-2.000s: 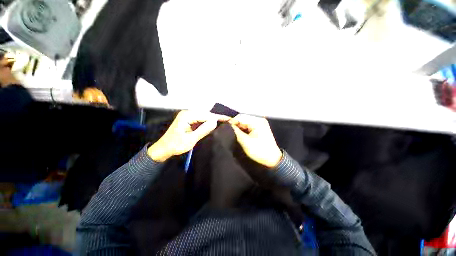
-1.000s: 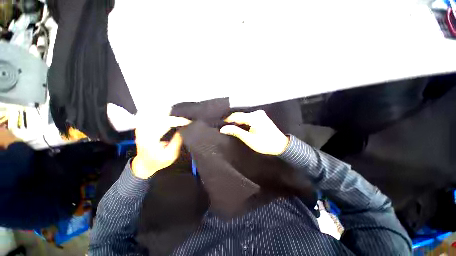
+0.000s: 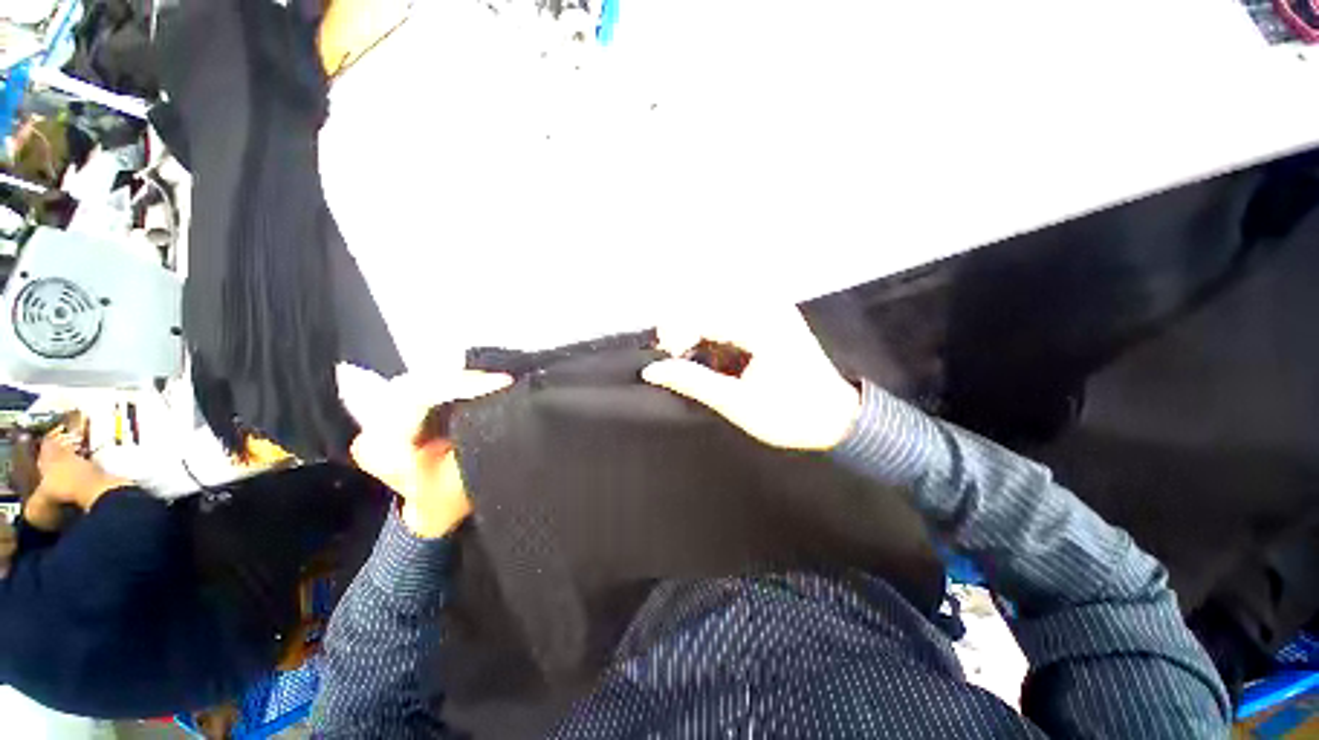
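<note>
A black cut panel (image 3: 622, 470) hangs from the front edge of the white table over my lap. Its top edge is a narrow dark band between my hands. My left hand (image 3: 412, 434) grips the panel at its left upper corner, thumb on top. My right hand (image 3: 760, 388) holds the upper edge at the right, thumb on the cloth and fingers partly hidden or washed out by glare. The needle and machine head are not in view.
Stacked cut pieces (image 3: 261, 217) hang over the table at left. Beyond them are a grey machine part (image 3: 94, 311) and another person's dark sleeve (image 3: 116, 593). Black cloth (image 3: 1143, 390) lies at right below the white table (image 3: 868, 130). Blue crates (image 3: 275, 704) stand on the floor.
The panel has opened out wider between my hands, with its top edge now spread flat. My hands have moved apart. The view has turned, so the table edge slants more.
</note>
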